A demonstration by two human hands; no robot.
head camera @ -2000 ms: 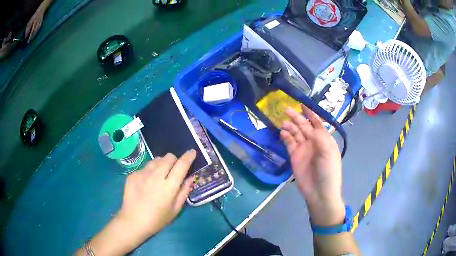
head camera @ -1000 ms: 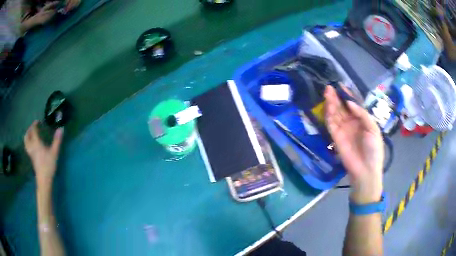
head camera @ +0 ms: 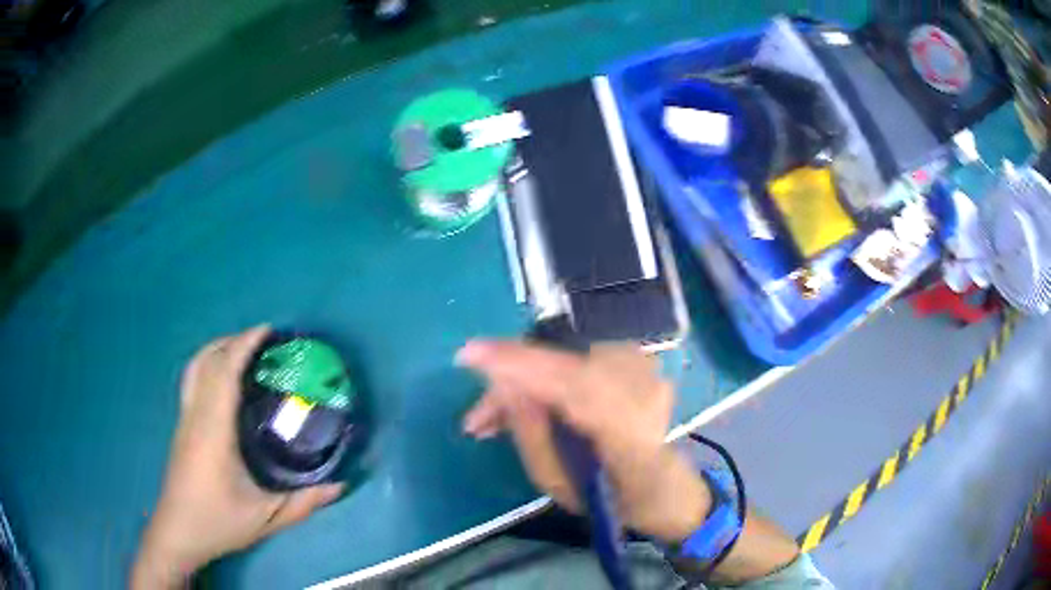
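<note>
My left hand [head camera: 213, 455] grips a round black housing [head camera: 311, 449] from its left side, at the front left of the teal mat. Inside the housing show a green circuit board [head camera: 302, 371] and a small silver-white block with a yellow edge [head camera: 292, 417]. My right hand [head camera: 576, 421], blurred, is right of the housing and apart from it. It holds a soldering iron with a dark blue handle [head camera: 584, 461]; a blurred silver part shows above the fingers, over the black panel's left edge. The iron's tip is too blurred to place exactly.
A green solder wire spool [head camera: 455, 161] stands beyond the hands. Right of it a black panel [head camera: 582, 184] lies over a smartphone. The blue tray [head camera: 755, 328] holds a yellow sponge [head camera: 811, 210] and other gear. A white desk fan [head camera: 1020, 236] is at far right. Another housing shows at the top.
My left hand has come back nearer with a housing from the green strip. My right hand has left the tray area and now holds the soldering iron. The camera view has shifted.
</note>
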